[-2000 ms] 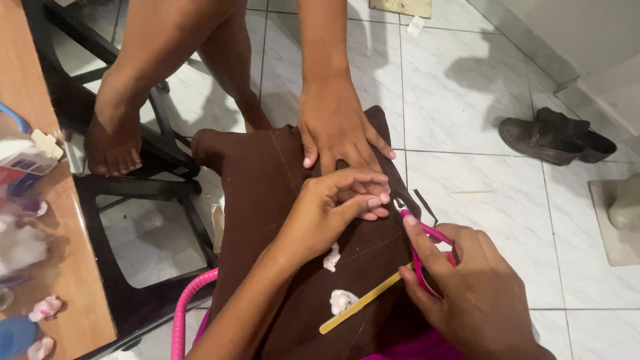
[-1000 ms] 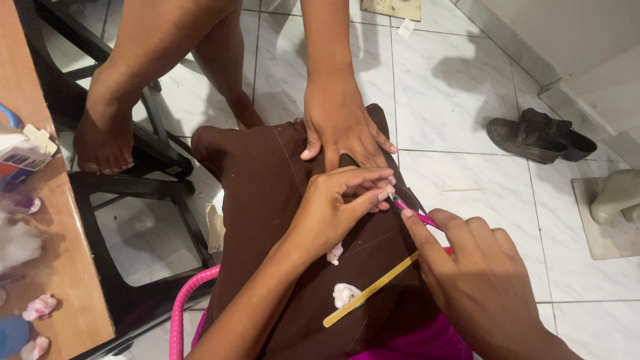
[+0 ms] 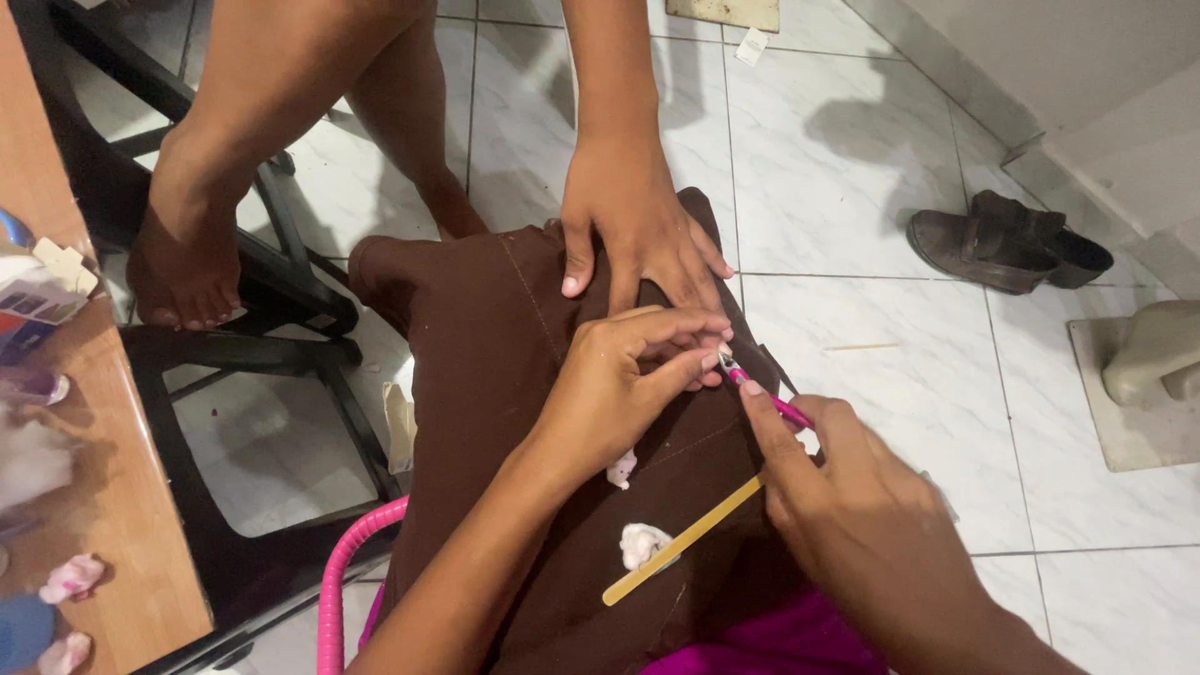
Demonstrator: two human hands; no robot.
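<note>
A person's hand [image 3: 633, 220] lies spread on a brown cloth [image 3: 469, 375] over my lap. My left hand [image 3: 623, 380] holds one fingertip of that hand between thumb and fingers. In my right hand [image 3: 834, 469] is a pink-handled cuticle nipper [image 3: 736, 373], its metal jaws at that fingertip. The far end of a yellow nail file [image 3: 689, 539] runs under or into my right hand; I cannot tell which. The file's near end lies against a cotton wad [image 3: 643, 544]. A smaller cotton piece [image 3: 621, 467] rests beside my left wrist.
A wooden table [image 3: 141, 525] with used cotton [image 3: 73, 578] and a box [image 3: 42, 286] is on the left. A black stool [image 3: 253, 347] stands beneath the person's foot [image 3: 187, 234]. Dark shoes [image 3: 984, 246] lie on the tiles at right; a pink curved tube [image 3: 333, 581] is near my left forearm.
The nipper's handles, spread apart two seconds ago, now lie close together in my right hand. My left hand keeps its hold on the person's finger.
</note>
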